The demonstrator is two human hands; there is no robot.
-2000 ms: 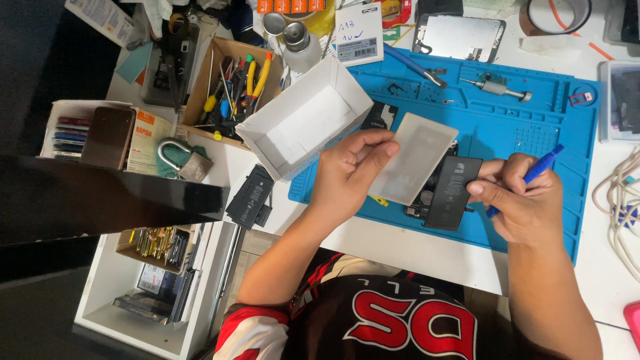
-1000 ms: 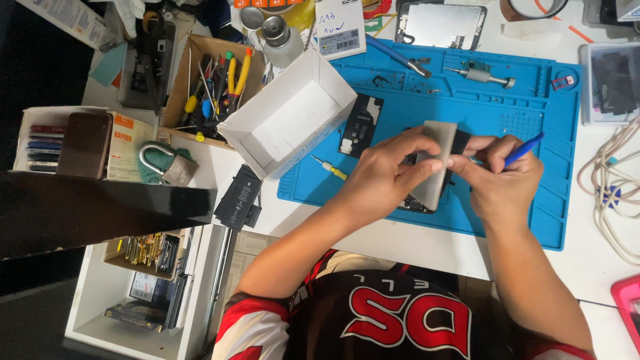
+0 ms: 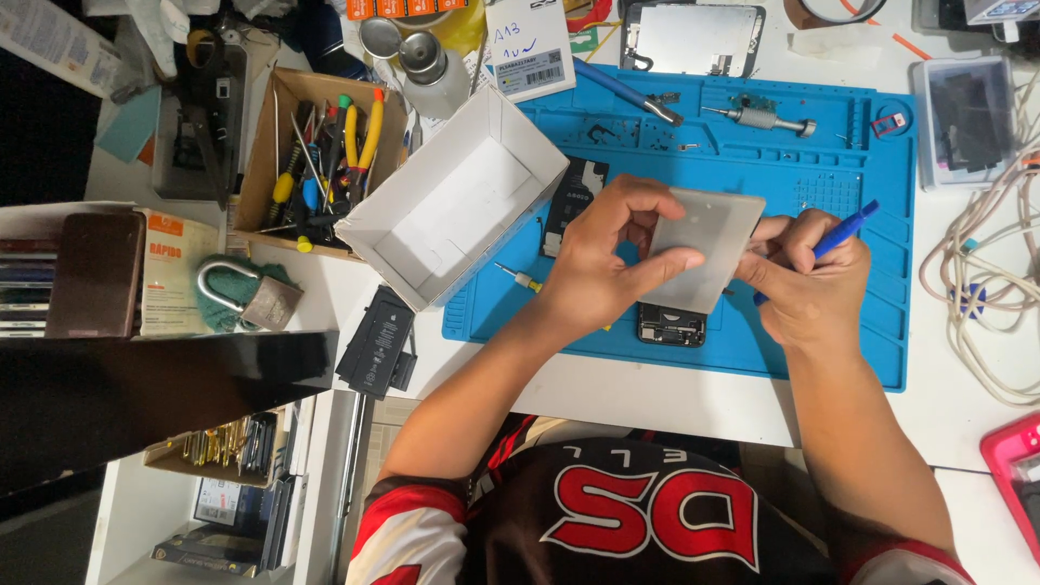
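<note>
My left hand [image 3: 609, 252] grips a flat, frosted rectangular plastic piece [image 3: 705, 244] by its left side, thumb on its face. Behind that piece's right edge, the fingers of my right hand [image 3: 804, 268] are closed, with a blue pry tool [image 3: 841, 231] held across them. The black battery that my right hand held earlier is mostly hidden behind the plastic piece. Below it, an opened phone [image 3: 673, 327] lies on the blue silicone repair mat [image 3: 756, 353], its lower end showing. Another black battery [image 3: 575, 203] lies left of my hands, near a small yellow-and-white screwdriver [image 3: 518, 276].
An empty white box [image 3: 455, 211] overlaps the mat's left side. Beyond it are a cardboard box of hand tools [image 3: 321, 162] and a padlock [image 3: 272, 302]. Black batteries [image 3: 378, 341] lie at the desk's edge. Tweezers [image 3: 626, 89] and a precision screwdriver [image 3: 760, 118] rest on the mat; cables [image 3: 967, 309] lie right.
The plastic piece and the black battery, held apart two seconds ago, have come together. The plastic piece, seen narrow and tilted one second ago, now shows its broad face.
</note>
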